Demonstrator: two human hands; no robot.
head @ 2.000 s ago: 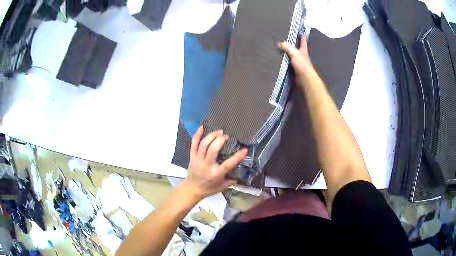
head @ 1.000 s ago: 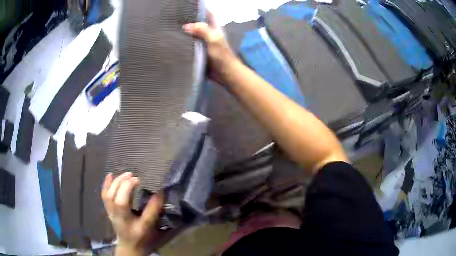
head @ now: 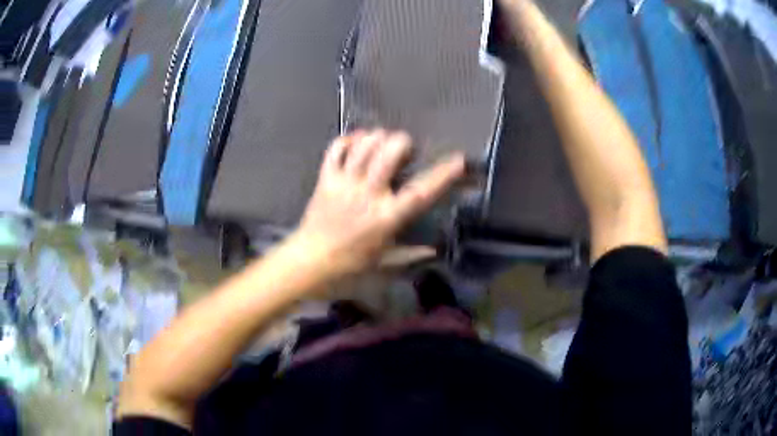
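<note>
A stack of grey-brown cut panels with a pale right edge lies lengthwise in front of me among other stacks. My left hand is at its near end, fingers over the top and thumb by the near right corner. It is blurred and hides part of that end. My right hand is at the top edge of the view, beside the stack's far right side. It is dark and mostly cut off, so its grip does not show.
More grey-brown stacks and blue panels line the table on the left. Further blue panels lie right of my right forearm. Scraps litter the floor below the table edge.
The view has swung from the white table area to the row of stacks. Both hands have moved with the panel stack, which now lies among the others. My right hand has reached the top edge.
</note>
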